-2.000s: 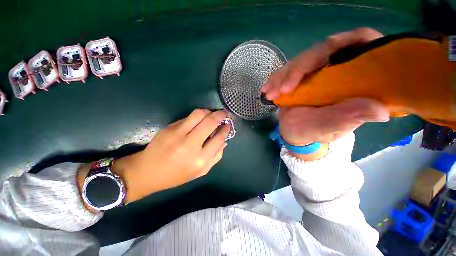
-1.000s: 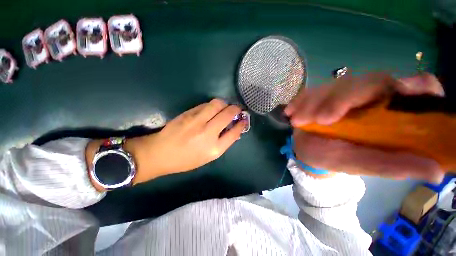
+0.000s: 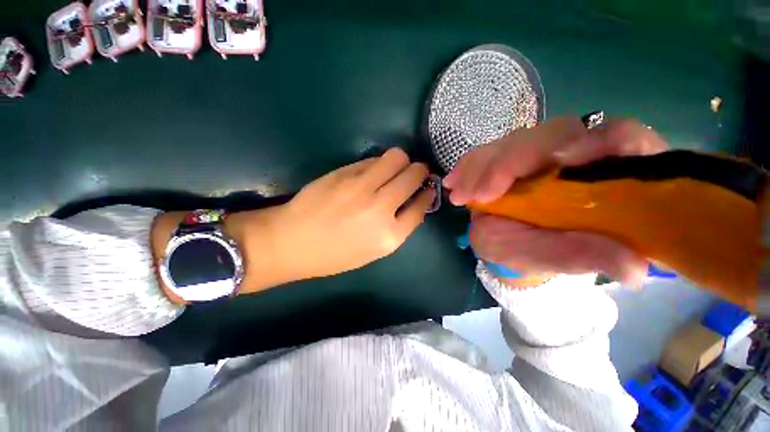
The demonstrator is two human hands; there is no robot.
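My left hand (image 3: 346,207) holds a small housing assembly (image 3: 433,194) between its fingertips on the dark green mat; most of the housing is hidden by the fingers. My right hand (image 3: 540,186) grips the orange electric screwdriver (image 3: 642,215), which lies nearly flat and points left. Its nose is at the right edge of the housing; the bit is hidden by the fingers, so contact cannot be told. The round silver screw plate (image 3: 481,105) lies just beyond both hands, with small specks at its right side.
Several pink-rimmed housings (image 3: 175,25) stand in a row at the upper left. A small dark and silver part (image 3: 593,119) and a pale scrap (image 3: 716,104) lie right of the plate. A cardboard box (image 3: 691,352) and blue crates (image 3: 658,403) are at the lower right.
My right hand has brought the screwdriver's nose from the screw plate leftward to the housing in my left hand. The view has shifted, so the row and plate sit higher and further right.
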